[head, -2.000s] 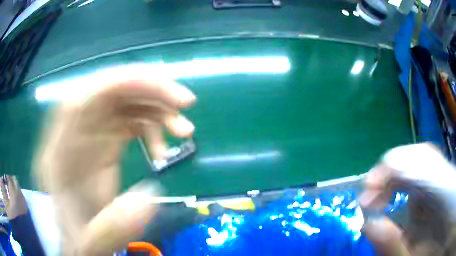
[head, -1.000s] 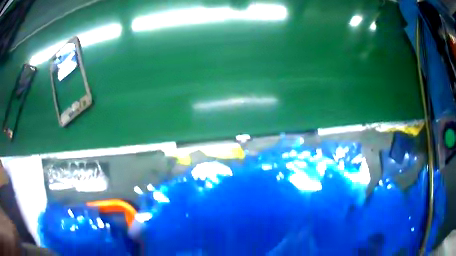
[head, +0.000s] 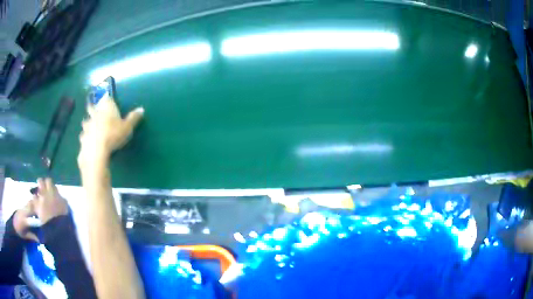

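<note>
A phone frame [head: 103,89] with a blue and white patch lies on the green belt [head: 280,111] at the left. My left hand [head: 110,129] reaches over its near part, fingers at the frame and thumb spread out to the right, clear of it. The hand hides most of the frame. A second, thin dark frame [head: 57,129] lies further left, blurred. My right hand [head: 524,236] is only a small blurred patch cut off by the right edge; its fingers cannot be made out.
Crumpled blue film [head: 362,257] heaps along the near ledge, with an orange strip [head: 213,252] among it. A clear glossy piece [head: 163,215] lies left of it. Another person's hands [head: 48,204] in dark sleeves are at lower left. A black ridged tray [head: 55,44] stands far left.
My left hand has come in from below and moved out over the phone frame that lay uncovered. My right hand has stayed near the right edge. The view has shifted left.
</note>
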